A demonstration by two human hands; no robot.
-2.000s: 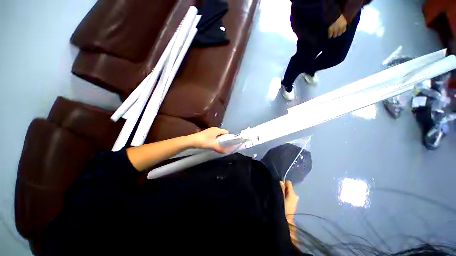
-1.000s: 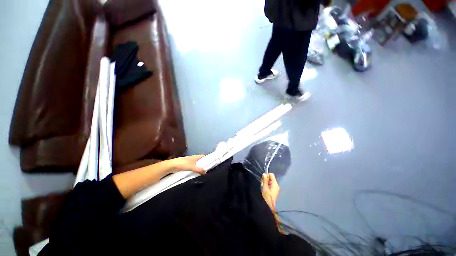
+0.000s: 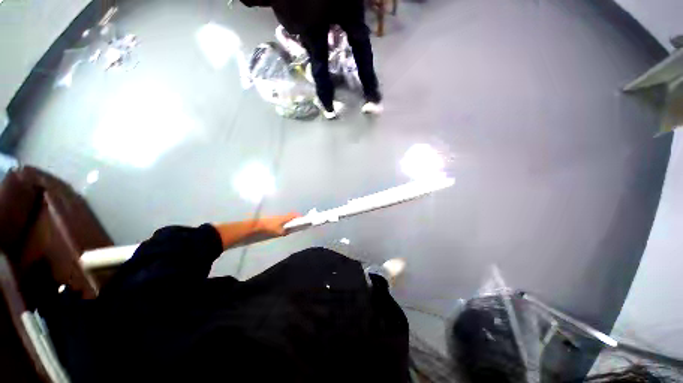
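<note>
My left hand [image 3: 278, 225] is closed around a bundle of long white paper rolls [image 3: 389, 199]. The bundle lies across in front of my body, its far end pointing right and its other end showing behind my sleeve at the left. A white tie is around it just right of my hand. A clear plastic bag [image 3: 490, 333] with dark cloth inside shows at the lower right, partly behind strands of hair. My right hand cannot be seen; whether it holds the bag does not show.
A person [image 3: 329, 45] in dark clothes stands ahead on the shiny grey floor, beside clear plastic bags [image 3: 281, 78]. A brown sofa [image 3: 64, 224] is at the left edge, with white rolls [image 3: 43, 348] at its lower part. A pale object [image 3: 670, 75] juts in at the right edge.
The view has turned right, away from the sofa. The bundle still is in my left hand. The bag now shows further right and lower, and my right hand has left the picture.
</note>
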